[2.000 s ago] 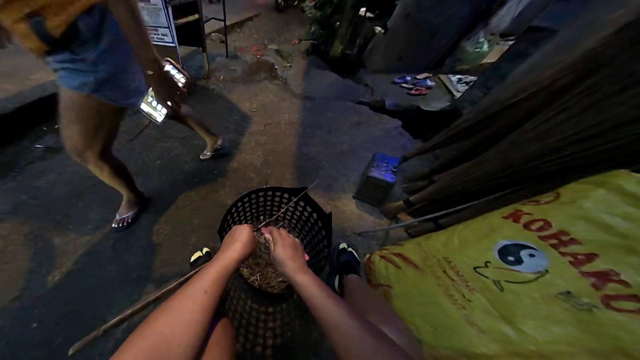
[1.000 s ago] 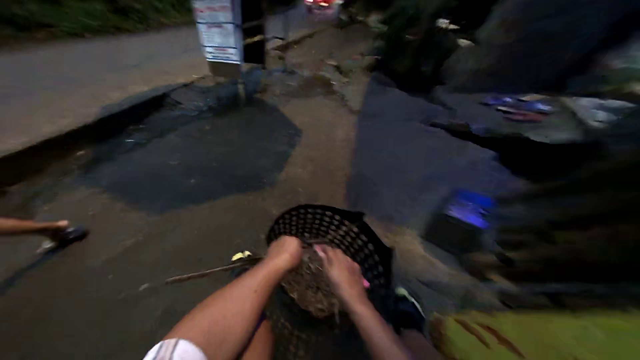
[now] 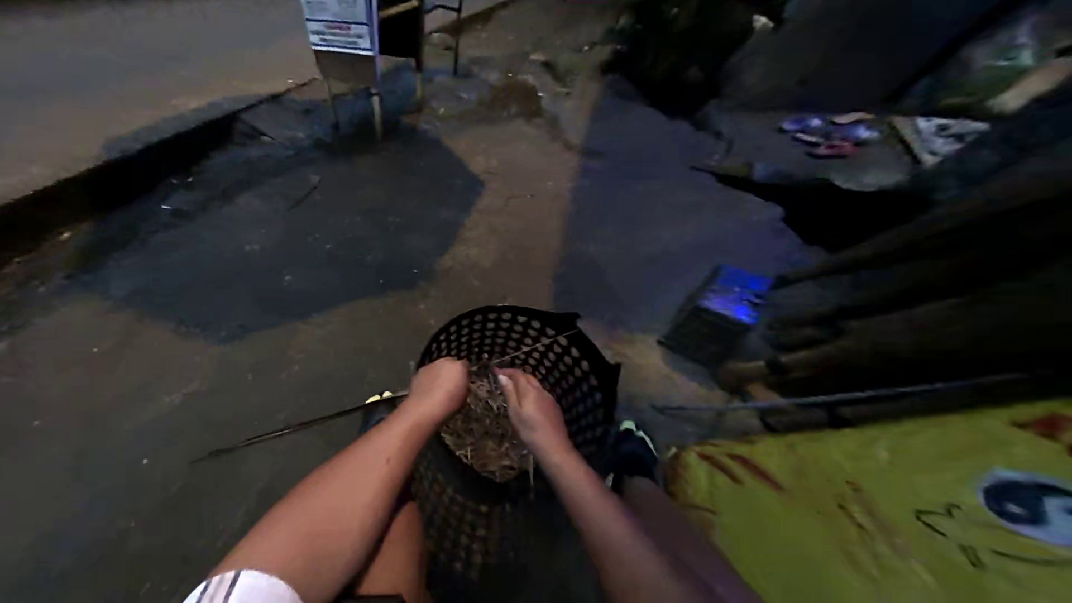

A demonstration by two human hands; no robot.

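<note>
A dark perforated plastic basket (image 3: 586, 368) stands between my feet, with dry plant debris (image 3: 487, 431) heaped in it. Over its left side, my left hand (image 3: 441, 389) is closed on a thin stick (image 3: 293, 432), whose long end reaches out to the left past the rim. My right hand (image 3: 532, 410) is just beside it, over the debris, its thumb and fingers near the stick's thin far part, which slants up to the right across the basket. Whether the right fingers pinch it is too dim to tell.
At the right lies a yellow printed sack (image 3: 804, 502), with a thin rod and long dark poles (image 3: 921, 327) above it. A dark box with a blue-lit top (image 3: 737, 293) sits beyond the basket. Farther off are sandals (image 3: 829, 138) and a signboard on legs (image 3: 339, 29).
The walking person with a lit phone, at the left two seconds ago, has passed out of view; one second ago only a lower leg showed. Both my hands stay over the basket.
</note>
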